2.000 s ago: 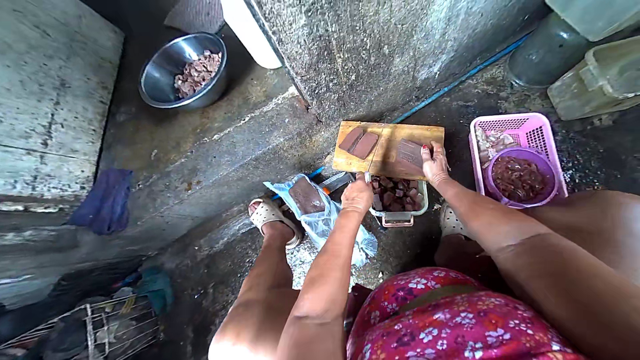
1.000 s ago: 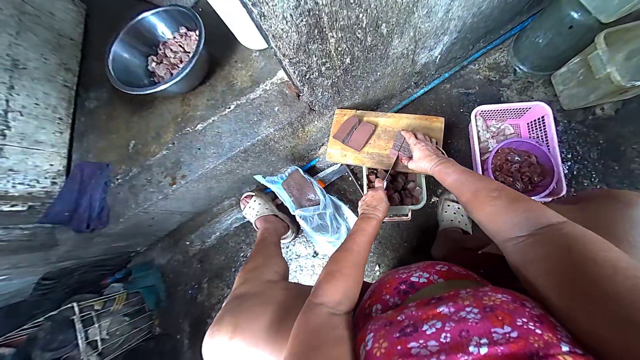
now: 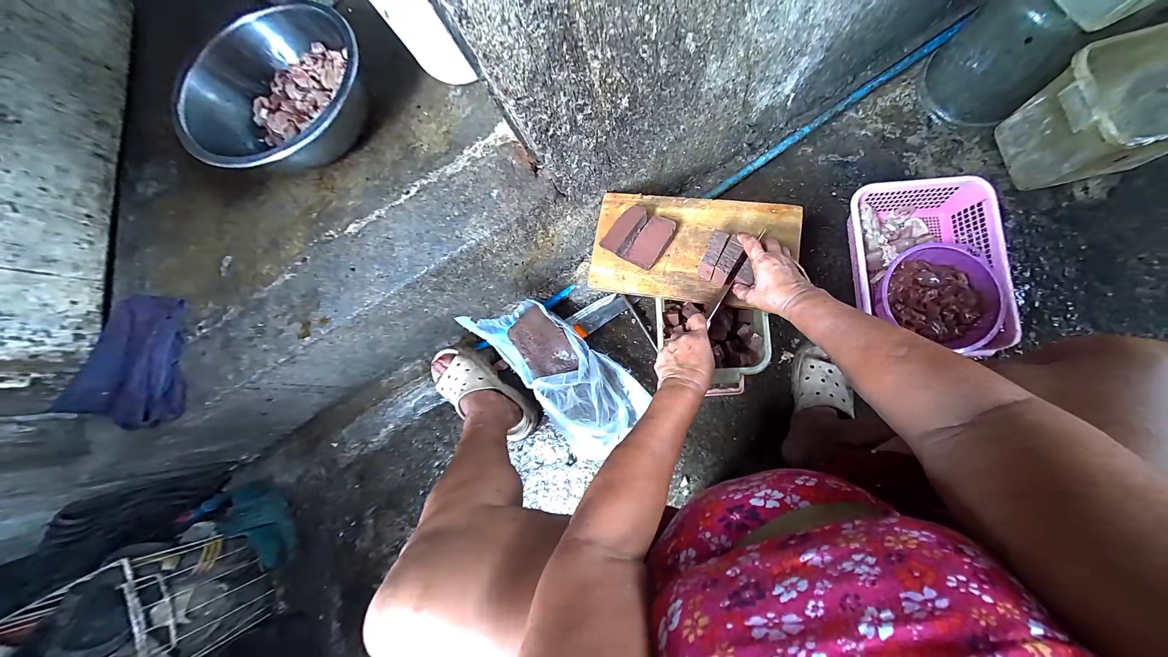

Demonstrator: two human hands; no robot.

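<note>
My left hand point(image 3: 686, 359) grips a knife point(image 3: 721, 303), its thin blade pointing up across the front of a wooden cutting board point(image 3: 693, 214). Fingers of my right hand point(image 3: 774, 278) rest on a dark brown-red block point(image 3: 721, 255), apparently blood curd, cut into several pieces; the blade lies against it. Two flat slabs point(image 3: 643, 239) of the same stuff lie at the board's left. Below the board's front edge, a clear plastic container point(image 3: 760, 351) holds dark cubes point(image 3: 735, 339), partly hidden by my left hand. Another block point(image 3: 541, 342) sits on a clear plastic bag point(image 3: 593, 401).
A pink basket point(image 3: 990, 196) at right holds pale pieces and a purple bowl point(image 3: 995, 315) of dark meat. A steel bowl point(image 3: 201, 100) of meat stands at upper left. A concrete wall point(image 3: 639, 91) rises behind the board. Another blade point(image 3: 598, 315) lies beside the bag.
The knife has moved from near the board's middle to the block under my right hand. That block now shows cuts between its pieces. My right fingers have shifted on it.
</note>
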